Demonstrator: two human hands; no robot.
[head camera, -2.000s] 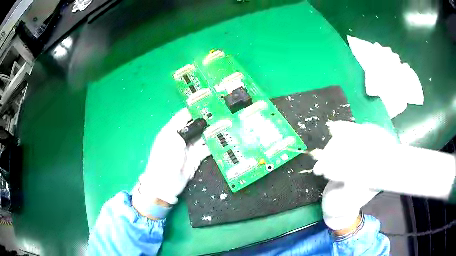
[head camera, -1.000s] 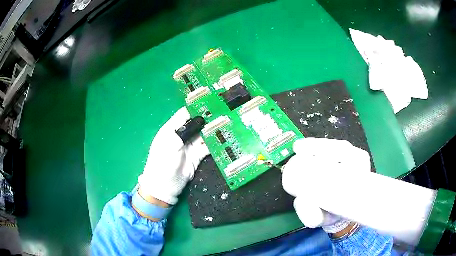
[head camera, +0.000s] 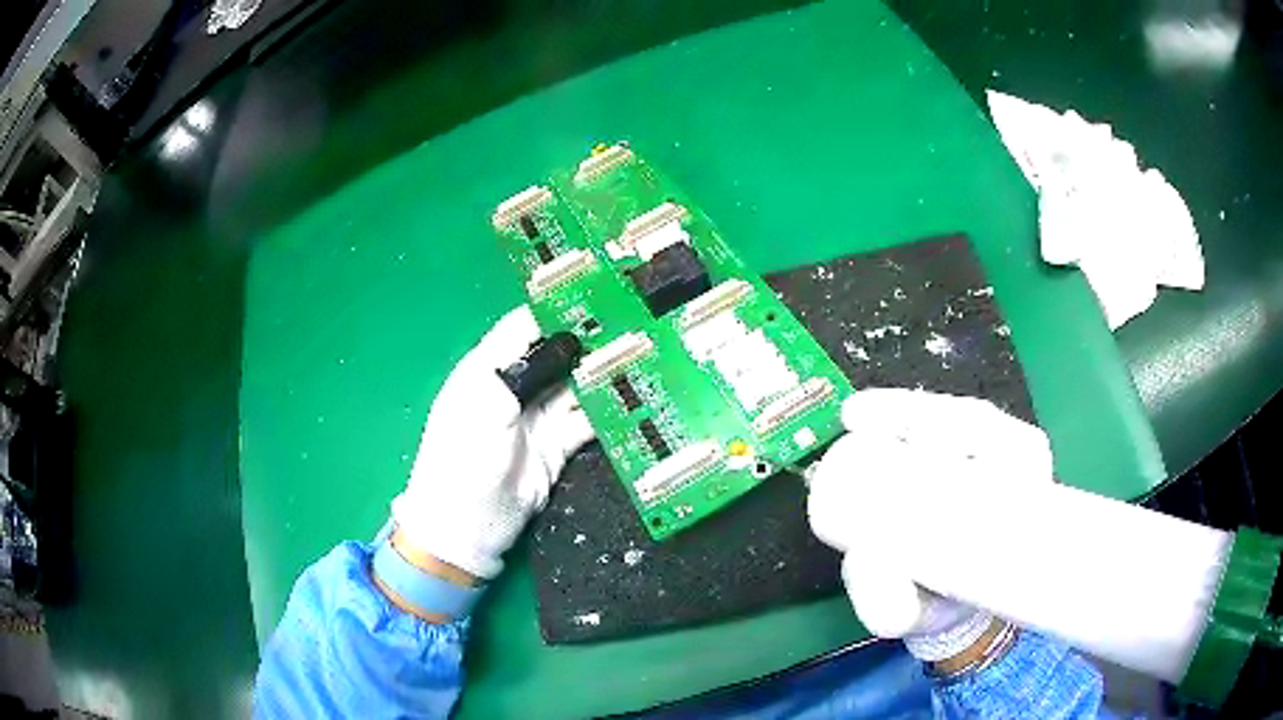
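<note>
A green printed circuit board (head camera: 673, 373) with cream connectors, white patches and a black block (head camera: 668, 277) is held tilted over the black foam pad (head camera: 915, 317). My left hand (head camera: 486, 436), in a white glove, grips the board's left edge, with a dark rounded piece (head camera: 540, 369) at the thumb. My right hand (head camera: 901, 485), also gloved, holds a white dispensing barrel (head camera: 1076, 570) with a green cap (head camera: 1238, 619). Its thin needle (head camera: 795, 473) points at the board's near right corner; whether it touches is unclear.
The pad lies on a light green mat (head camera: 366, 338) over a dark green bench (head camera: 141, 464). Fanned white wipes (head camera: 1105, 211) lie at the mat's right edge. Cables and metal parts (head camera: 49, 211) stand at the far left. White specks dot the pad.
Over two seconds my right hand and the barrel have moved left and down towards the board's near corner, and the green cap has come into view. Since one second ago they shifted slightly right.
</note>
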